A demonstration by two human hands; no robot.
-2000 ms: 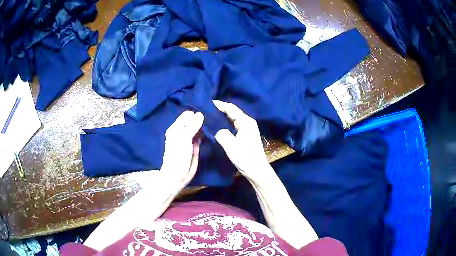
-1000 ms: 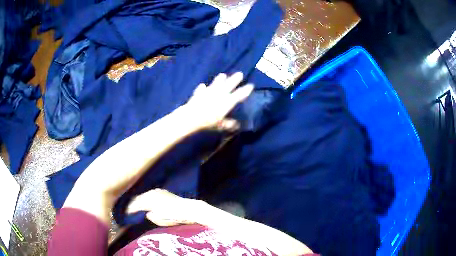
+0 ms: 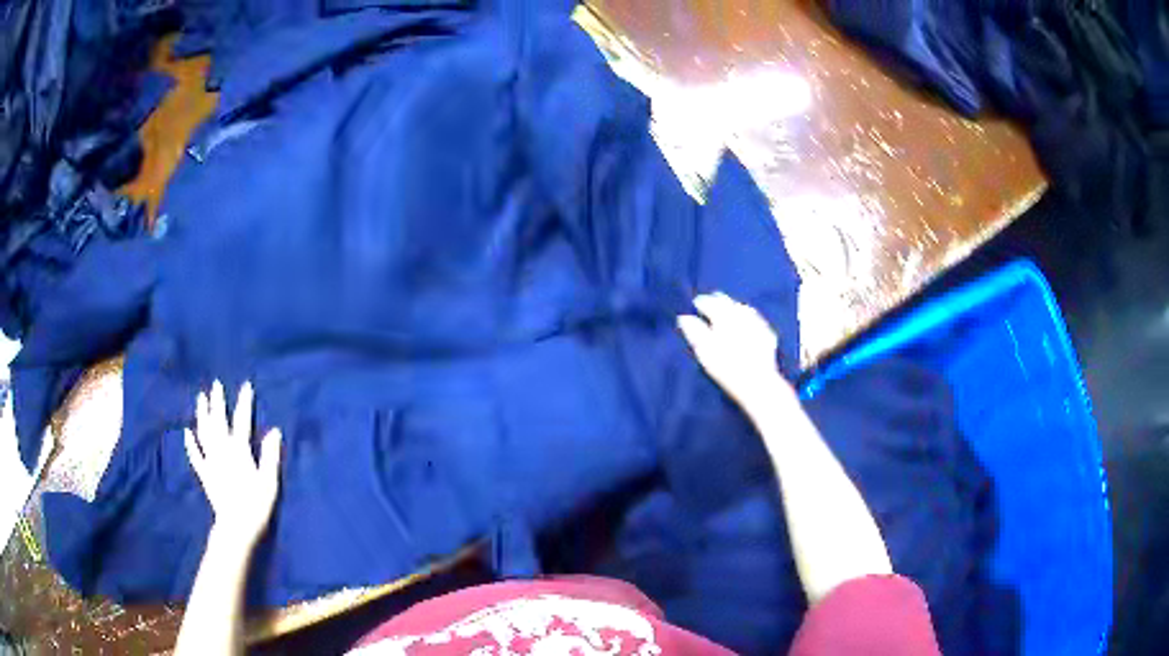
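Observation:
A matte navy jacket (image 3: 423, 244) lies spread across the table in front of me, reaching the near edge. My left hand (image 3: 235, 455) lies flat on its lower left part, fingers apart, holding nothing. My right hand (image 3: 733, 340) is on the cloth at the jacket's right side, fingers bent; whether it pinches the cloth I cannot tell.
A blue plastic bin (image 3: 1045, 423) with navy garments (image 3: 897, 449) stands at the lower right. Dark garments are heaped at the upper left (image 3: 64, 77) and upper right (image 3: 949, 45). A white paper (image 3: 13, 461) and small yellow thread snips (image 3: 28, 538) are at the left edge.
The jacket, bunched between both hands earlier, is now spread wide and covers more of the table. My hands have moved apart, left hand to the left, right hand to the right. The view has shifted.

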